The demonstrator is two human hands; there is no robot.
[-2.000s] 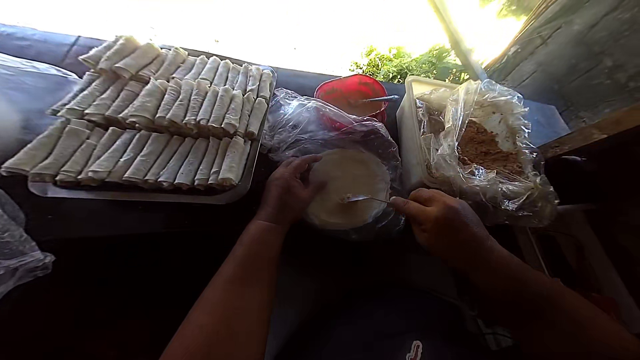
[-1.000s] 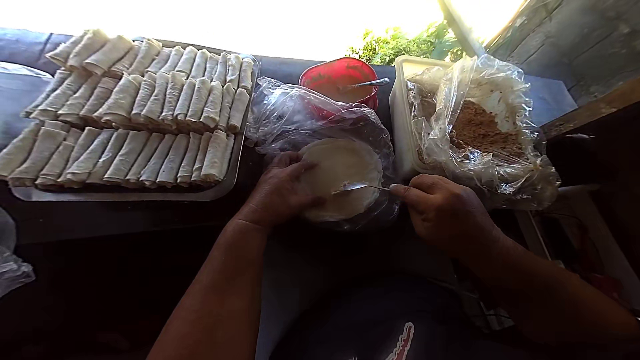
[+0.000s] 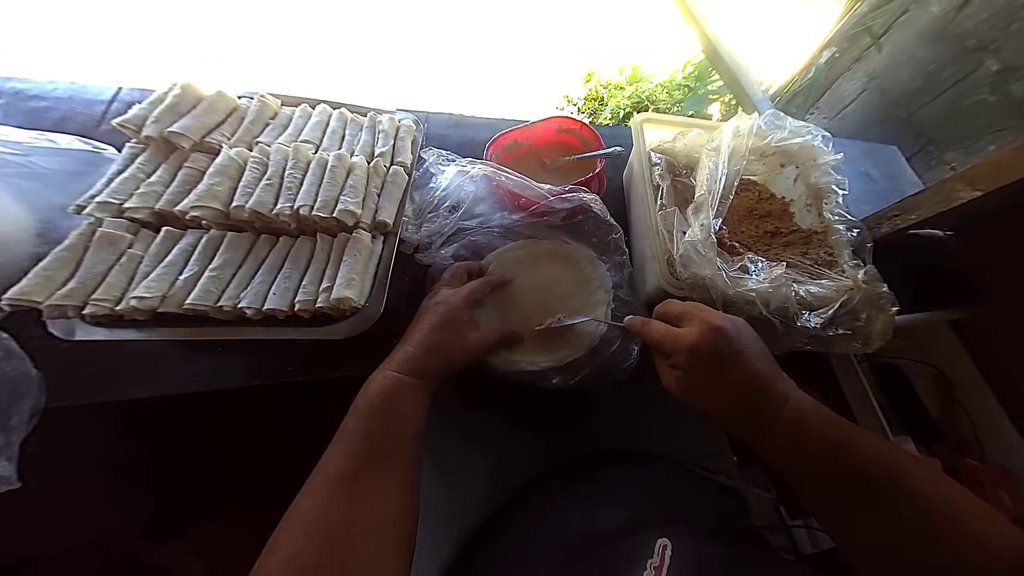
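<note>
A stack of round, thin dough wrappers (image 3: 552,280) lies on clear plastic at the centre. My left hand (image 3: 456,324) rests on its left edge, thumb and fingers spread over the rim. In my right hand (image 3: 704,356) is the handle of a metal spoon (image 3: 572,320), whose tip touches the top wrapper with a little filling at it. Rolled wrappers (image 3: 296,184) sit in rows on a metal tray (image 3: 364,320) to the left. Brown crumbly filling (image 3: 768,224) lies in a plastic-lined, cream-coloured tub (image 3: 640,184) at the right.
Behind the wrappers stands a red plastic bowl (image 3: 552,128) of pale mixture with a metal spoon (image 3: 592,154) in it. Crumpled clear plastic (image 3: 472,200) spreads between tray and bowl. More plastic bags (image 3: 40,192) lie at the far left. A rough wall (image 3: 944,80) rises at the back right.
</note>
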